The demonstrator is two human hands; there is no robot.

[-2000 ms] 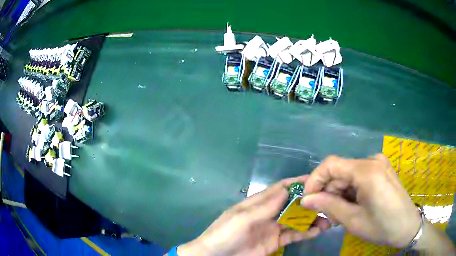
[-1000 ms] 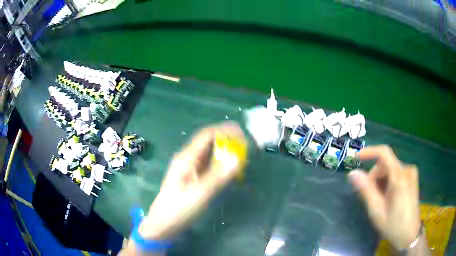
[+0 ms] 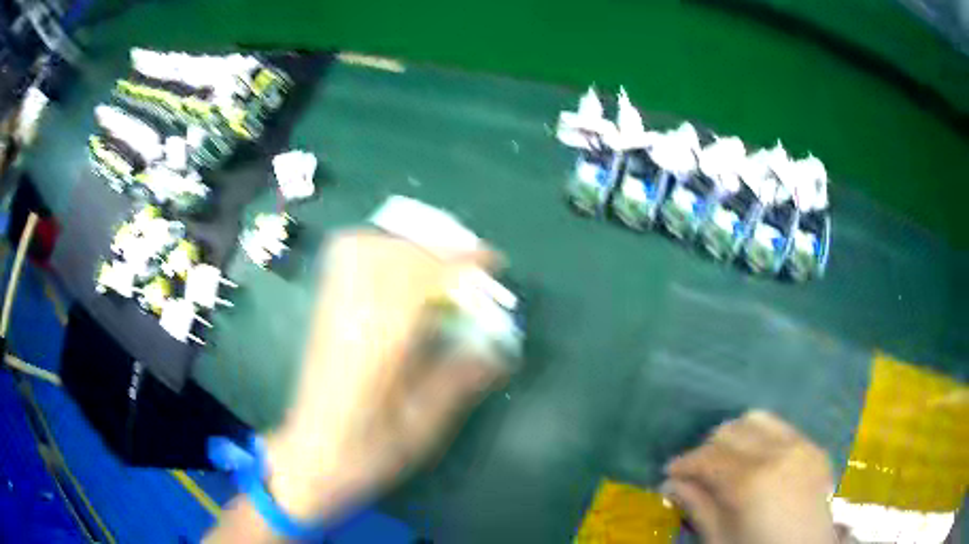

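My left hand (image 3: 388, 356), with a bright blue wristband, is blurred and holds a circuit board unit (image 3: 494, 319). Its white and green parts show at the fingertips; the rest is hidden by the hand. My right hand (image 3: 760, 478) is at the lower right, fingers bent down at the edge of a yellow adhesive sheet (image 3: 627, 515); whether it grips the sheet cannot be told. A larger yellow sheet (image 3: 914, 430) lies to its right.
A short row of finished units (image 3: 701, 213) with white plug ends stands at the back right. Waiting units (image 3: 159, 250) lie in rows and a heap on the dark mat at left, with loose ones (image 3: 266, 239) beside them. A bright green strip (image 3: 499, 37) runs behind.
The yellow-backed piece has left my left hand, which now holds another unit. The row at the back has one more unit at its left end. My right hand has moved down to the yellow sheet.
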